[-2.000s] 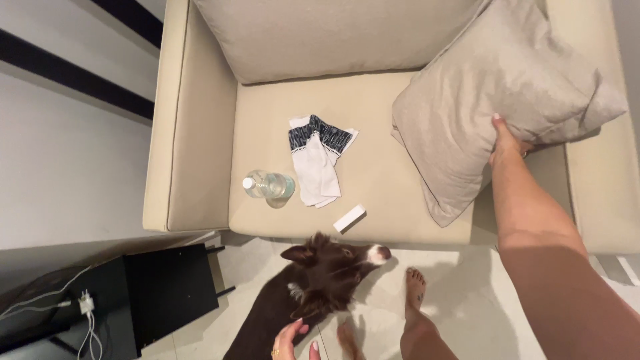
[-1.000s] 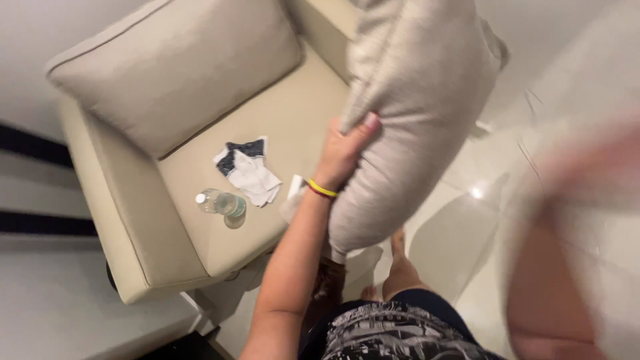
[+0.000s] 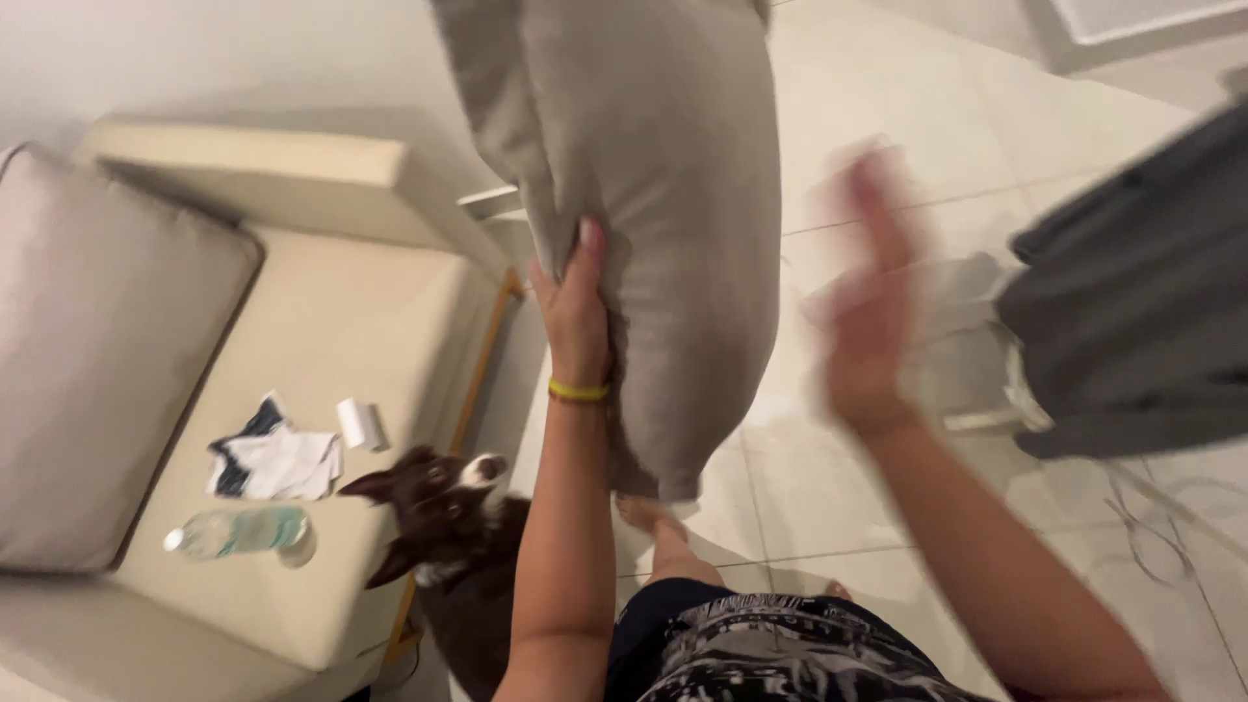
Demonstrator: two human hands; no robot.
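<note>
My left hand [image 3: 577, 317], with a yellow and red band at the wrist, grips the left edge of a grey-beige cushion [image 3: 673, 234] held up over the floor. To the right of the cushion is my right hand [image 3: 868, 292], blurred, touching nothing, its fingers apart. On the seat of the cream armchair [image 3: 351, 302] at the left lie a white and dark cloth [image 3: 278, 458], a small white box-shaped object [image 3: 362, 425] and a clear plastic bottle [image 3: 239, 532] with a white cap.
A brown and white dog [image 3: 453, 526] stands by the armchair's front, close to my left forearm. Another cushion [image 3: 107, 361] leans on the chair's back. Dark grey fabric [image 3: 1141, 292] hangs at the right above the tiled floor [image 3: 838, 487], where a thin cable [image 3: 1150, 536] lies.
The cushion, at first on the armchair in my right hand, is now off it in my left hand. My right hand is free of it. The view has swung to the right.
</note>
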